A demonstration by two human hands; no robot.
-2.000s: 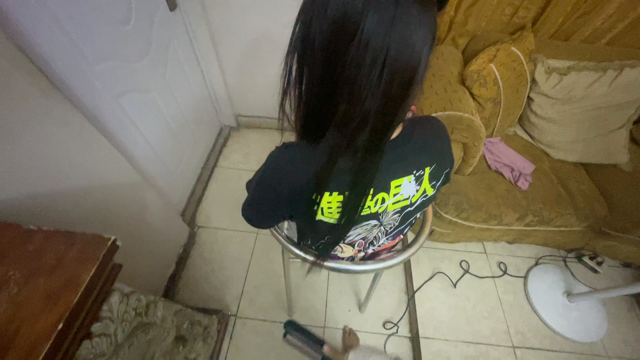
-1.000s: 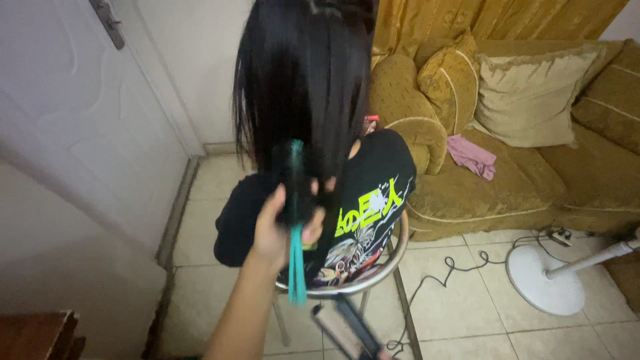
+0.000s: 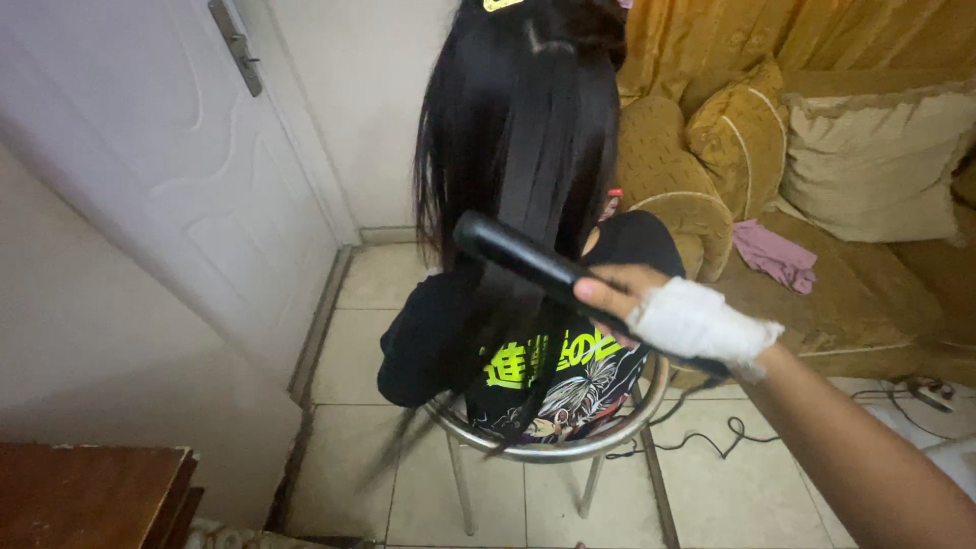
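My right hand (image 3: 648,305), its wrist wrapped in white bandage (image 3: 698,320), grips a black hair straightener (image 3: 526,252). The straightener lies slantwise across the lower part of a person's long dark straight hair (image 3: 526,145), with hair passing at its plates. That person sits with their back to me on a round metal-framed chair (image 3: 545,454), wearing a black T-shirt (image 3: 427,351) with yellow-green print. Below the straightener the hair ends hang loose and blurred over the shirt. A yellow clip (image 3: 502,4) shows at the top of the hair. My left hand is out of view.
A white door (image 3: 191,152) stands at left, above a brown wooden furniture corner (image 3: 91,488). At right is a mustard sofa (image 3: 831,305) with cushions and a pink cloth (image 3: 774,255). A black cord (image 3: 724,446) runs over the tiled floor beside a white stand base (image 3: 900,435).
The straightener has risen from low beside the chair onto the hair, in my right hand. My left hand, which held a teal comb or brush at the hair one second ago, has left the view.
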